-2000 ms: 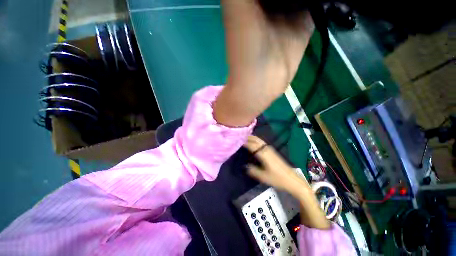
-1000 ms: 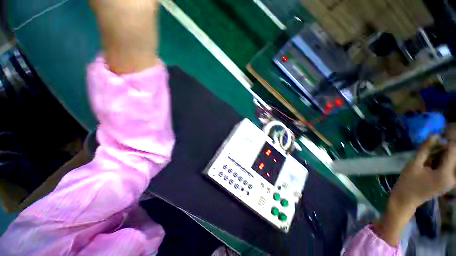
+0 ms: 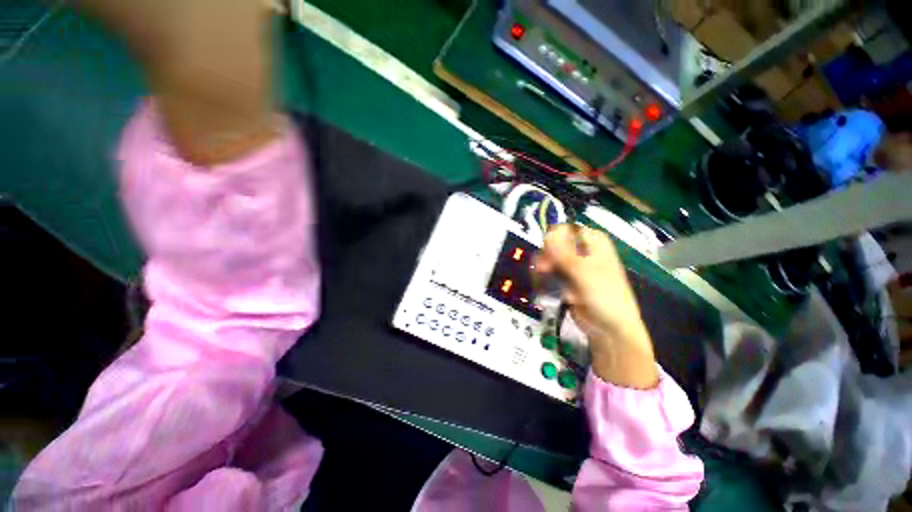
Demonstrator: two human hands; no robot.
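Note:
The white tester [image 3: 455, 245] lies tilted on the black mat [image 3: 365, 250], with red digits lit, rows of round sockets and green buttons. My right hand [image 3: 585, 285] is over its right part, fingers bent and blurred beside the display, partly hiding the display and buttons. A dark cord-like shape shows under the hand; whether the fingers hold it cannot be told. My left wrist and forearm reach up at the upper left, blurred; the left hand itself is cut off by the top edge.
Behind the tester are a white-yellow coil of leads [image 3: 535, 208] and a blue-grey instrument [image 3: 585, 75] with red lights and a red lead. A pale bar [image 3: 790, 220] crosses at right. Grey crumpled bags [image 3: 790, 385] lie at lower right. Black headphones [image 3: 735, 180] are at right.
My right hand has moved left from the far right onto the tester. The view has shifted, so the tester and instrument sit higher in the picture. My left hand stays beyond the top edge.

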